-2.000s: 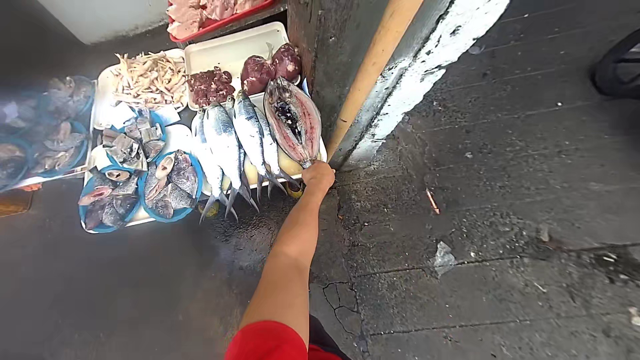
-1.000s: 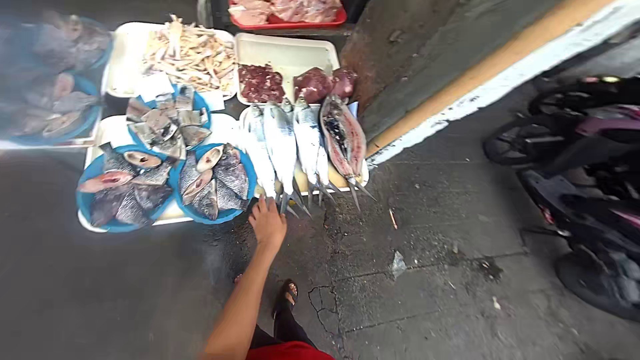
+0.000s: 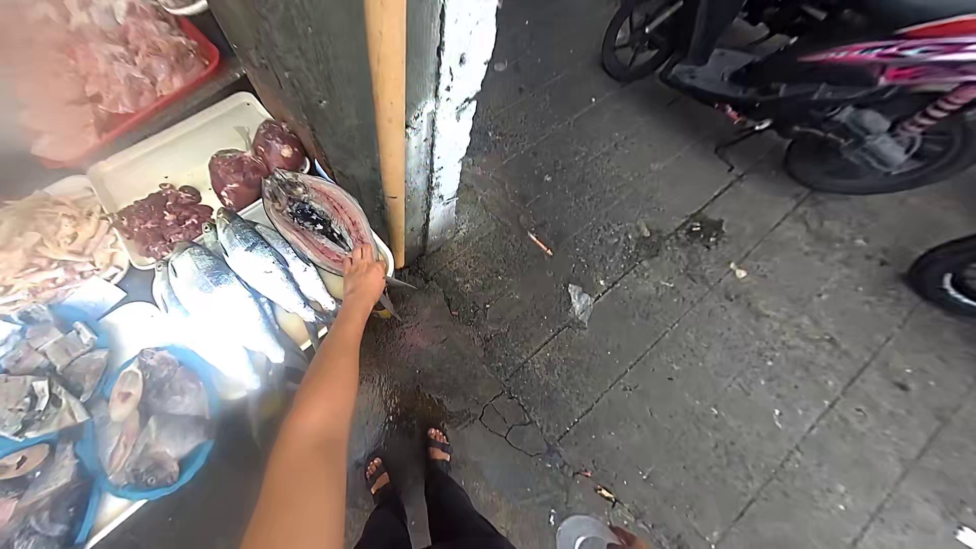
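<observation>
My left hand (image 3: 364, 276) reaches from the lower left, its fingers bent over the tail end of a split-open fish (image 3: 316, 221). The frame does not settle whether they grip it or only touch it. That fish lies cut side up at the right end of a pale tray. To its left, several whole silvery fish (image 3: 263, 263) lie side by side, some washed out by glare. Dark red meat pieces (image 3: 164, 219) and two larger dark red organs (image 3: 236, 177) rest in a cream tray (image 3: 187, 141) behind. My right hand is not in view.
Blue bowls (image 3: 200, 457) hold cut fish at lower left; a red tray (image 3: 206, 49) holds pale meat. A wooden post (image 3: 386, 130) stands beside the trays. Parked motorcycles (image 3: 862, 91) are at upper right. A grey rounded object (image 3: 583, 531) shows at the bottom edge.
My left hand has moved right, from beside the tails of the whole fish to the split fish, whose tail end it also touched in the earliest frame. The view has shifted and turned.
</observation>
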